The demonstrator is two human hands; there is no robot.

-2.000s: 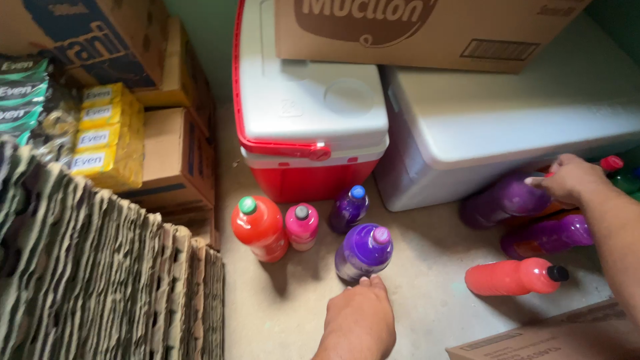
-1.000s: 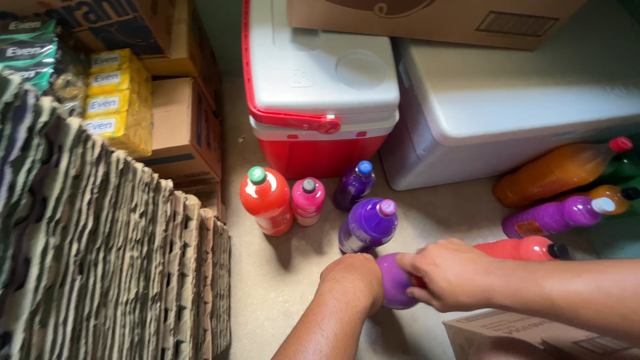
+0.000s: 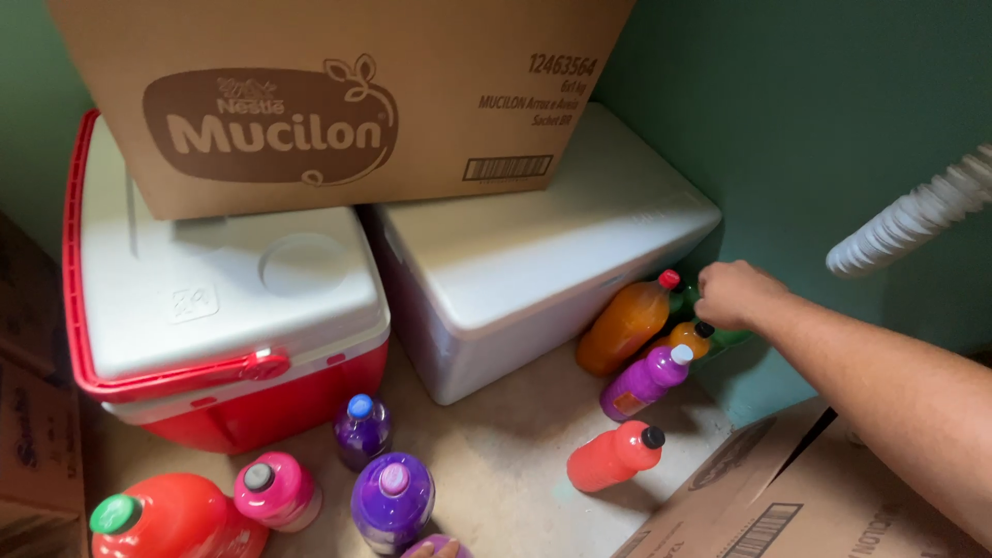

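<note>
My right hand [image 3: 732,294] reaches to the green bottles [image 3: 728,335] by the wall, its fingers largely hidden. Only the fingertips of my left hand [image 3: 435,551] show, on a purple bottle [image 3: 457,547] at the bottom edge. Just above it stands a dark purple bottle with a pink cap [image 3: 393,500], near a blue-capped bottle [image 3: 362,430], a pink bottle [image 3: 277,492] and a red bottle with a green cap [image 3: 178,519]. On the right are an orange bottle [image 3: 624,325], a smaller orange bottle [image 3: 686,341], a white-capped purple bottle [image 3: 643,384] and a black-capped red bottle [image 3: 612,459].
A red and white cooler [image 3: 263,418] stands beside a white foam box [image 3: 504,349], with a large cardboard box [image 3: 434,101] on top. Another cardboard box [image 3: 868,496] lies at lower right. A white corrugated hose [image 3: 914,209] hangs at the right wall.
My right hand has moved from the purple bottle beside my left hand to the green bottles at the right. The view has shifted to the right and closer.
</note>
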